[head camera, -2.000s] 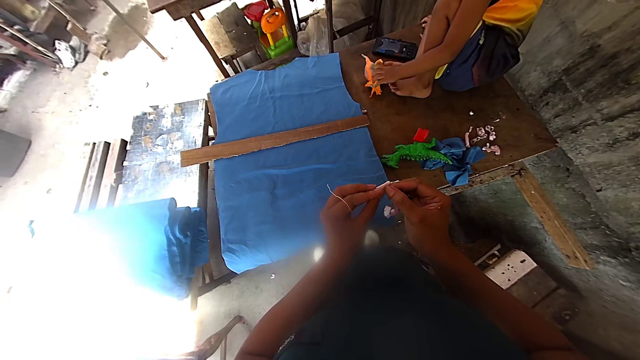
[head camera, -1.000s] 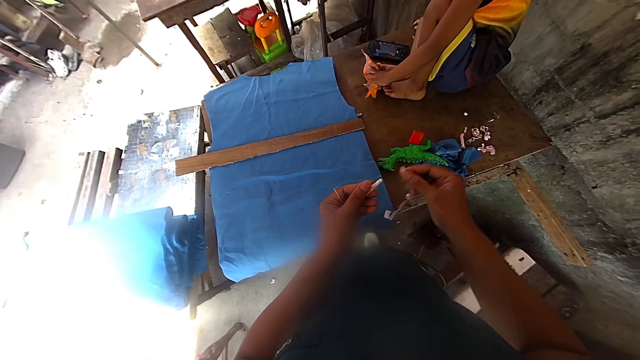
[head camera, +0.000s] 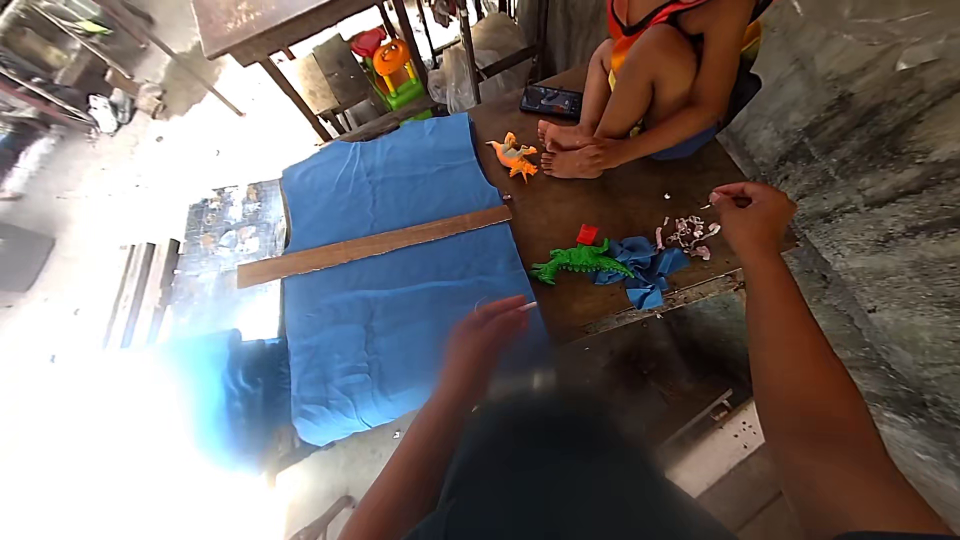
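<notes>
My left hand (head camera: 491, 334), somewhat blurred, holds a thin white stick-like piece (head camera: 529, 306) over the lower right part of a blue cloth (head camera: 397, 315). A fine thread shows by its fingers. My right hand (head camera: 750, 214) is at the table's right side, thumb and fingertips pinched on a tiny pale scrap (head camera: 705, 206) above a small pile of pinkish-white scraps (head camera: 686, 234). A flat wooden strip (head camera: 375, 246) lies across the cloth. Between my hands lie a green toy dinosaur (head camera: 581, 259), a small red piece (head camera: 587, 234) and crumpled blue cloth scraps (head camera: 646, 274).
A person (head camera: 660, 82) sits on the brown wooden table (head camera: 592, 199) at the back right, hands by the feet. Near them lie a phone (head camera: 551, 101) and an orange toy dinosaur (head camera: 514, 156). A rough concrete wall (head camera: 877, 150) borders the right side. Another table (head camera: 255, 30) stands behind.
My hands were together at first; my right hand has moved away to the right, over the pale scraps. The seated person's hand has let go of the orange toy, which now lies on the table.
</notes>
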